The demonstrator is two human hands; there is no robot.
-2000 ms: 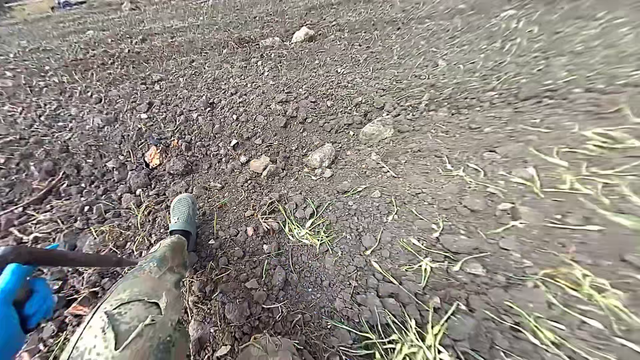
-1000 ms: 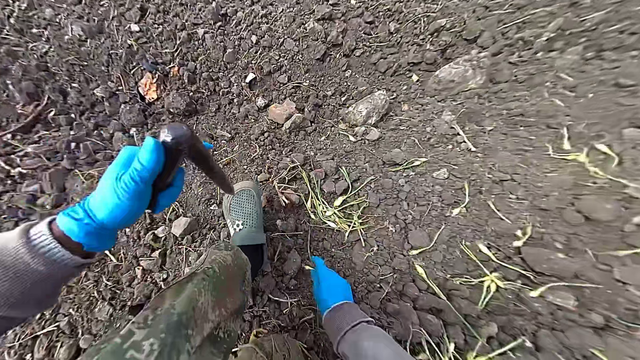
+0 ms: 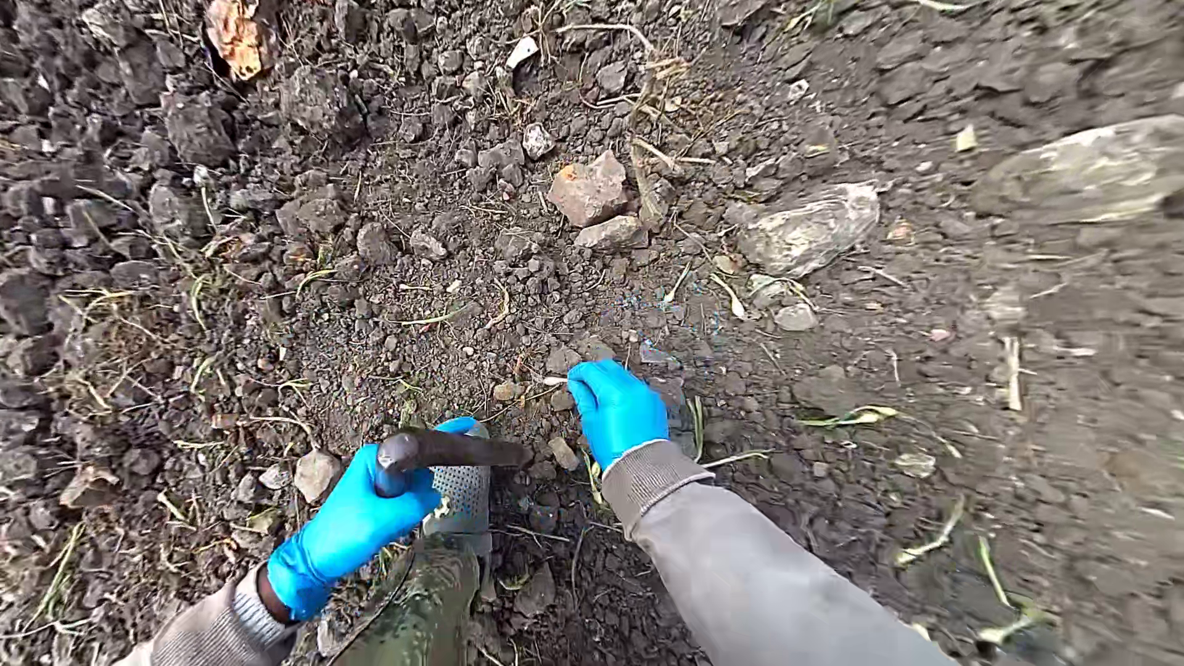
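My left hand, in a blue glove, grips a dark curved tool handle at the lower left; the tool's working end cannot be made out. The handle crosses over a grey perforated shoe. To the right of the shoe, my right hand, also gloved in blue, is low over the soil with its fingers drawn together. A small pale bulb end of a seedling pokes out at its fingertips; the rest is hidden. Thin green leaves lie beside that hand.
Cloddy dark soil surrounds me. A reddish stone and a large pale stone lie ahead, with a flat rock at the upper right. Loose seedlings are scattered on the right. An orange lump is at the upper left.
The view has moved down and closer to the ground. My right hand has come into view and its fingers have closed at the soil. The tool stays in my left hand.
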